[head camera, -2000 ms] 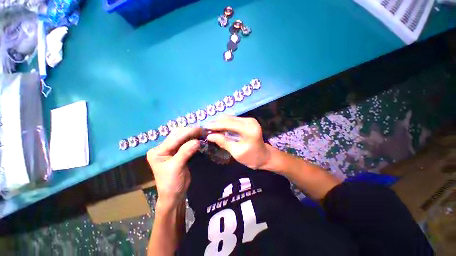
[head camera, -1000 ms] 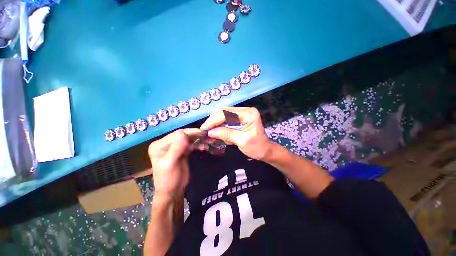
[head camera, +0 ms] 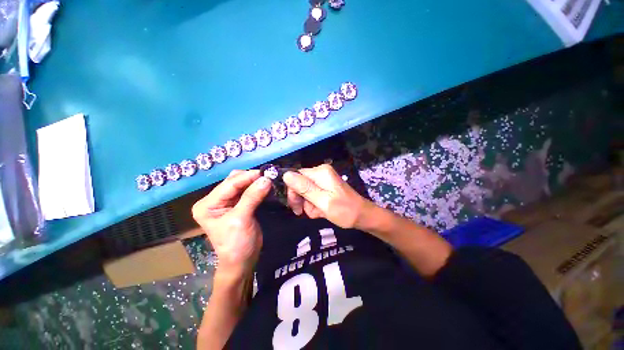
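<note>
A small sparkling rhinestone ornament [head camera: 271, 173] is between my hands above my lap, its face showing. My left hand [head camera: 231, 210] pinches its left side with thumb and fingertips. My right hand [head camera: 327, 196] is at its right with fingers bent; something thin and dark is between its fingertips and the ornament, too small to make out. A slanting row of similar ornaments [head camera: 248, 142] stands along the near edge of the teal table [head camera: 171, 82]. A few loose dark and white-faced ornaments [head camera: 306, 42] lie farther back, partly cut off by the top edge.
A white paper sheet [head camera: 63, 167] and clear plastic bags [head camera: 19, 150] are on the table's left. A white slatted tray [head camera: 568, 17] is at the upper right. Below are a floor with white bits [head camera: 424, 184], a blue plastic item [head camera: 482, 232] and cardboard [head camera: 150, 263].
The view has shifted, so the table's contents sit higher and farther left. The ornament's sparkling face now shows between my fingertips. My right fingers have turned, and the dark flat piece above them no longer shows.
</note>
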